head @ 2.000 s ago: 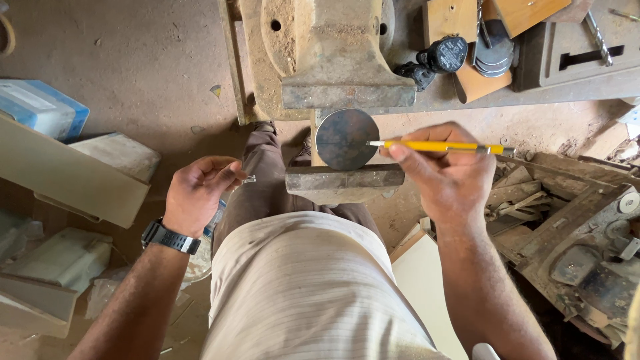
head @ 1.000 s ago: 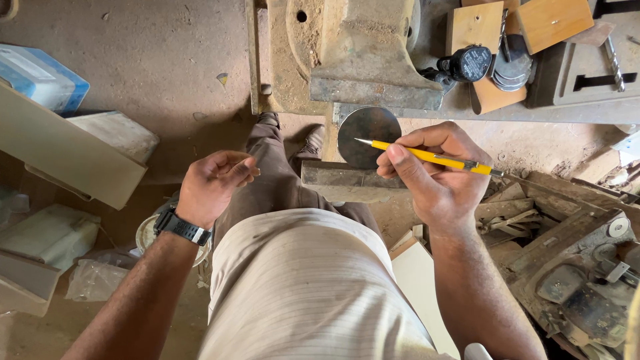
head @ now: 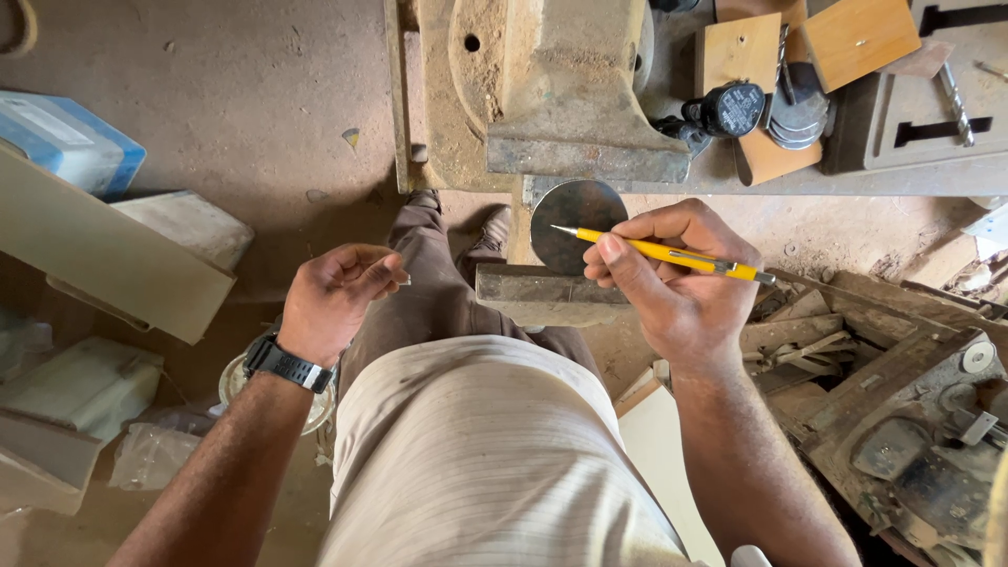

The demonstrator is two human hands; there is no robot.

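Note:
My right hand (head: pixel 681 276) holds a yellow mechanical pencil (head: pixel 669 253), its tip pointing left over a dark round metal disc (head: pixel 571 220). The disc lies between the jaws of a large bench vise (head: pixel 583 102), close to the front jaw (head: pixel 543 293); a strip of wood (head: pixel 520 228) shows at its left. Left of the vise, my left hand (head: pixel 339 295) pinches a small, clear or shiny piece (head: pixel 405 279) between thumb and fingertips; what it is cannot be told. A watch (head: pixel 290 365) is on the left wrist.
On the bench at upper right are wooden blocks (head: pixel 736 51), a black battery-like part (head: pixel 732 109), stacked metal discs (head: pixel 797 118), and a drill bit (head: pixel 954 106) on a grey case (head: pixel 874 134). Boards (head: pixel 102 236) lean at left. A dusty machine (head: pixel 906 457) stands at lower right.
Two seconds ago the pencil tip was at the disc's middle right; my right hand has since tilted the pencil, with its tip now over the upper part. The left hand stays at the left.

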